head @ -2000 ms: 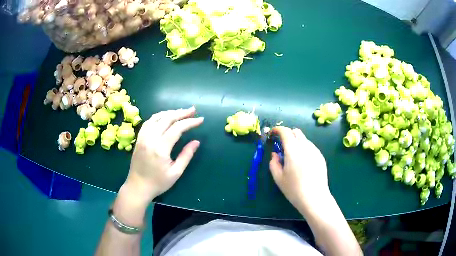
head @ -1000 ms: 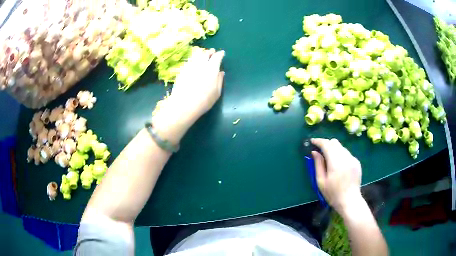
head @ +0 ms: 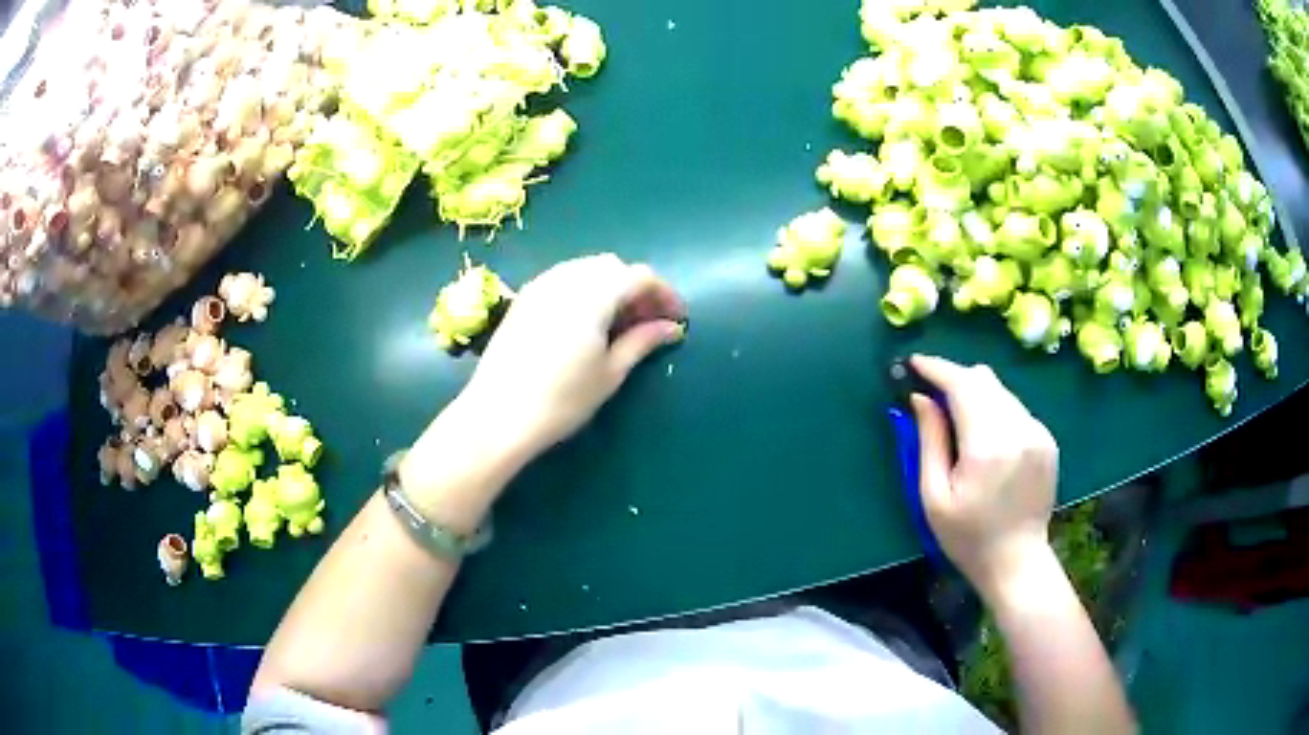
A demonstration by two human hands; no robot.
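Observation:
My left hand (head: pixel 582 345) is above the middle of the table, thumb and fingers curled towards each other. A tiny yellow-green scrap (head: pixel 681 329) shows at its fingertips; whether they grip it is unclear. A yellow-green figure (head: pixel 467 306) lies just left of this hand, partly hidden by it. My right hand (head: pixel 983 460) holds the blue-handled side cutters (head: pixel 912 467) at right of centre, their dark head pointing up and away. The hand hides part of the handles. A loose yellow-green figure (head: pixel 807 247) lies left of the large finished pile (head: pixel 1062 216).
Figures on runners (head: pixel 481 158) lie at the upper left, beside a clear bag of tan figures (head: pixel 129 158). Small tan figures (head: pixel 180 381) and green figures (head: pixel 266 460) lie at left. Green strands (head: pixel 1005 653) show below the table edge, right. Tiny scraps dot the table.
My left hand has come back from the runner clump to mid-table. The figure near it shows more fully. My right hand still holds the cutters. The view has shifted since the earliest frame.

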